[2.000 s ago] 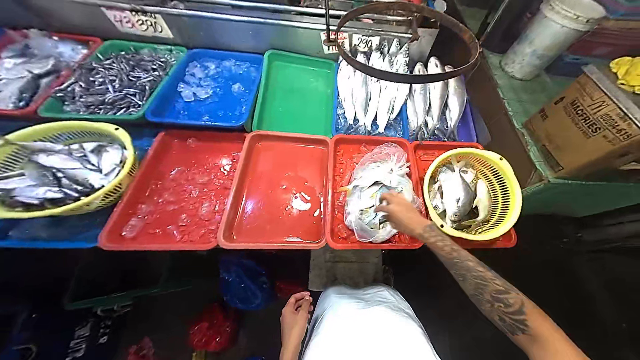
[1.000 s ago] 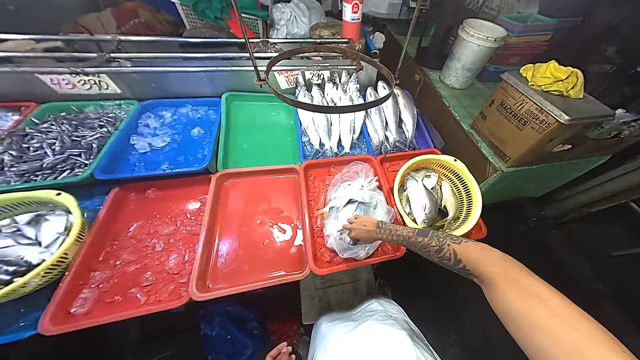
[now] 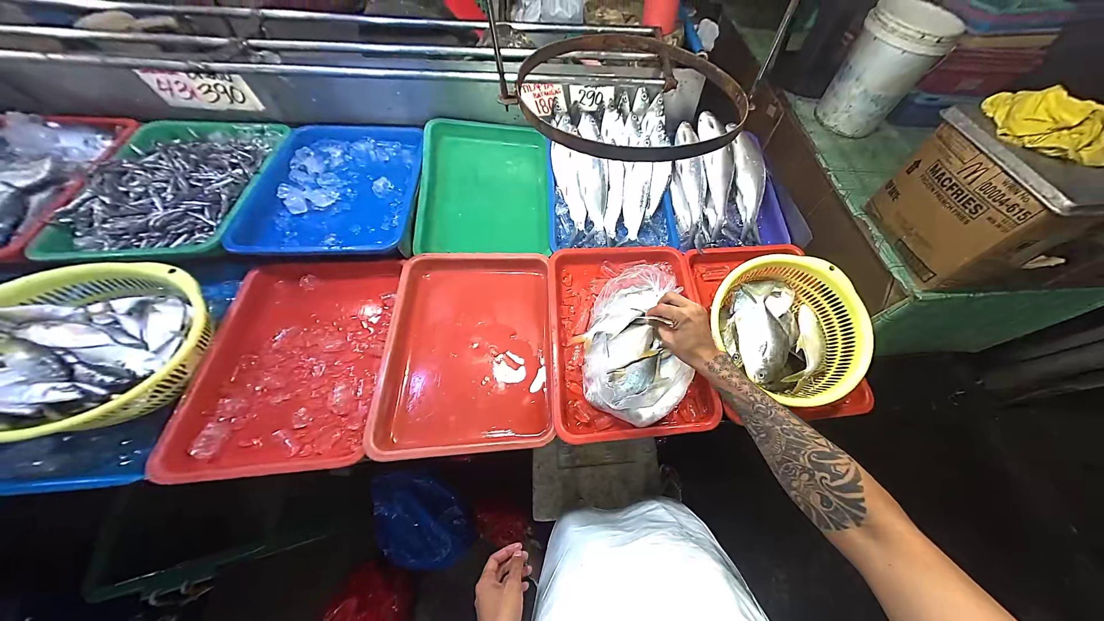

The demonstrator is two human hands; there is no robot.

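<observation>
My right hand (image 3: 683, 328) pinches the upper right edge of a clear plastic bag (image 3: 636, 388) with fish inside. The bag lies in a red plastic tray (image 3: 563, 431) with bits of ice. Just right of that hand, a round yellow basket (image 3: 849, 345) holds several fish (image 3: 759, 336). My left hand (image 3: 502, 580) hangs low beside my white clothing, below the tray edge, its fingers loosely curled with nothing visible in them. Left of the bag's tray lie a wet red tray (image 3: 461, 345) and a red tray with ice (image 3: 293, 371).
Behind are a green tray (image 3: 485, 185), a blue tray with ice (image 3: 345, 207), a tray of small fish (image 3: 172, 190) and rows of silvery fish (image 3: 617, 172). A rusty metal ring (image 3: 634, 153) hangs above them. A cardboard box (image 3: 957, 207) stands right, a yellow fish basket (image 3: 185, 362) left.
My right hand has moved from the middle of the bag to its upper right edge. The fish in the bag show more plainly. The left hand shows more fully than one second ago.
</observation>
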